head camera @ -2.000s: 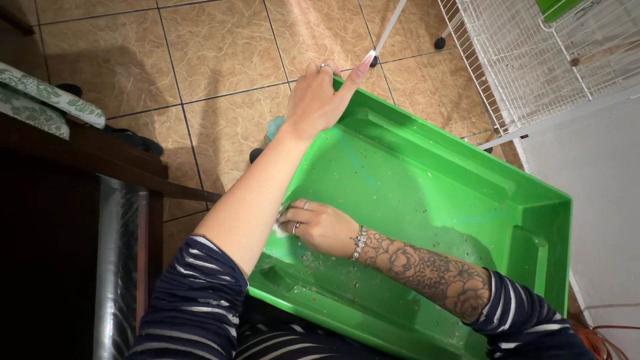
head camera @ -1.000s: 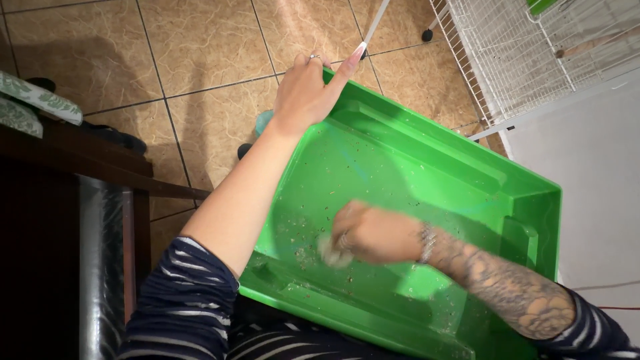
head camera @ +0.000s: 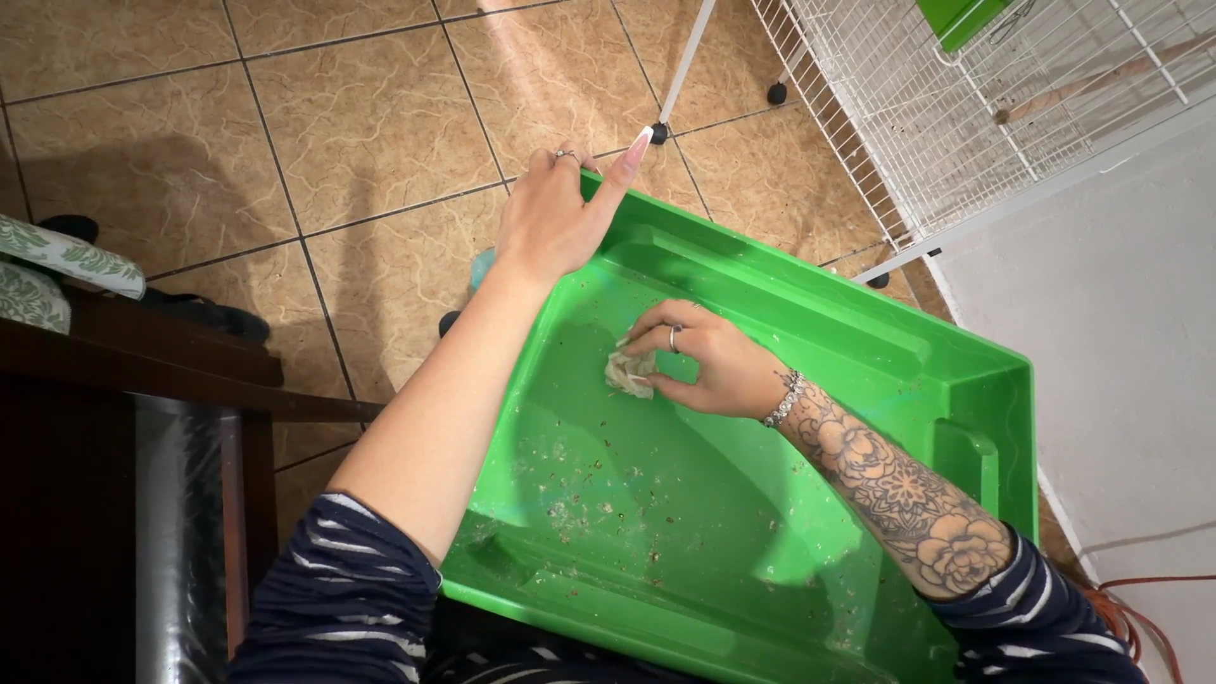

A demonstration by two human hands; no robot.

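A large green plastic tray lies across my lap, tilted in view, with crumbs and small debris scattered over its floor. My left hand grips the tray's far left corner, its thumb along the rim and its fingers curled over the outside. Inside the tray, my right hand pinches a crumpled, off-white wad of paper or tissue between thumb and fingers, against the tray floor near the left wall. Most of the debris lies below the wad, toward my body.
A white wire cage on a wheeled stand is at the upper right. Beside it rises a white wall, with an orange cable low down. Dark wooden furniture stands left on the tiled floor.
My right hand has moved with the wad from the near left part of the tray to farther up its floor. My left hand has kept its hold on the corner.
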